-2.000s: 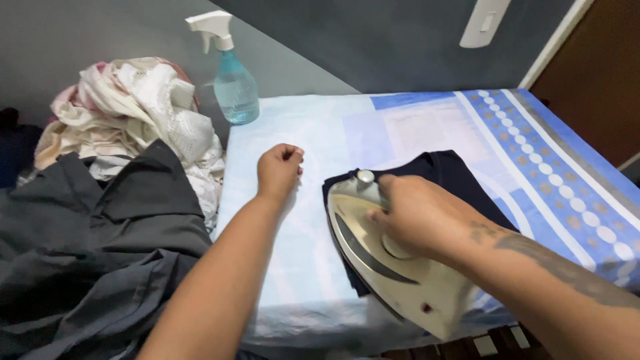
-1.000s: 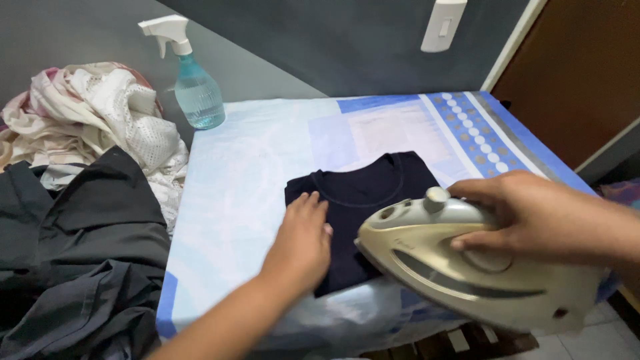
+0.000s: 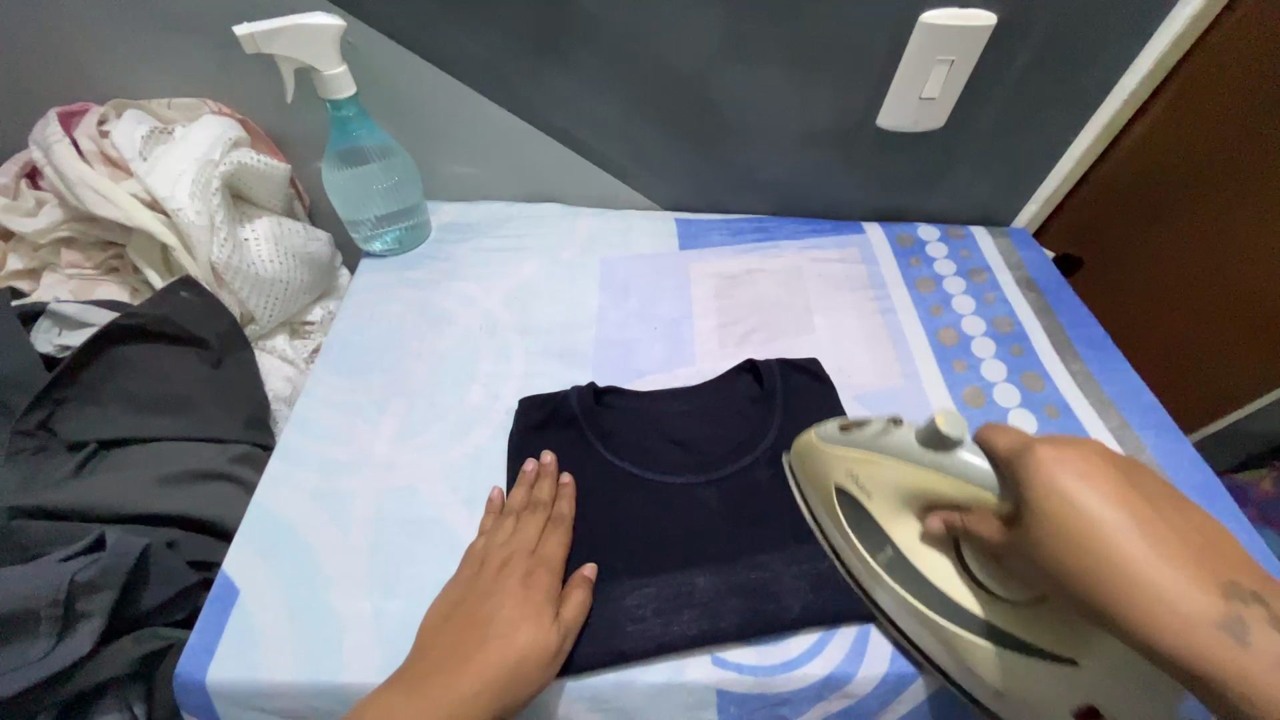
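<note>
A folded dark navy T-shirt lies on the cloth-covered table, its round neckline toward the wall. My left hand rests flat, fingers apart, on the shirt's left edge and holds nothing. My right hand is closed around the handle of a cream clothes iron. The iron is tilted at the shirt's right side, its tip pointing up and left and overlapping the shirt in view; whether its soleplate touches the fabric cannot be told.
A spray bottle with blue-tinted liquid stands at the table's back left corner. Light crumpled fabrics and dark garments are heaped left of the patterned tablecloth. A wall with a light switch rises behind; a brown door is at right.
Two seconds ago the iron was over the shirt and my left hand was raised in a loose curl beside it. The iron has shifted to the shirt's right, and my left hand now lies on the shirt.
</note>
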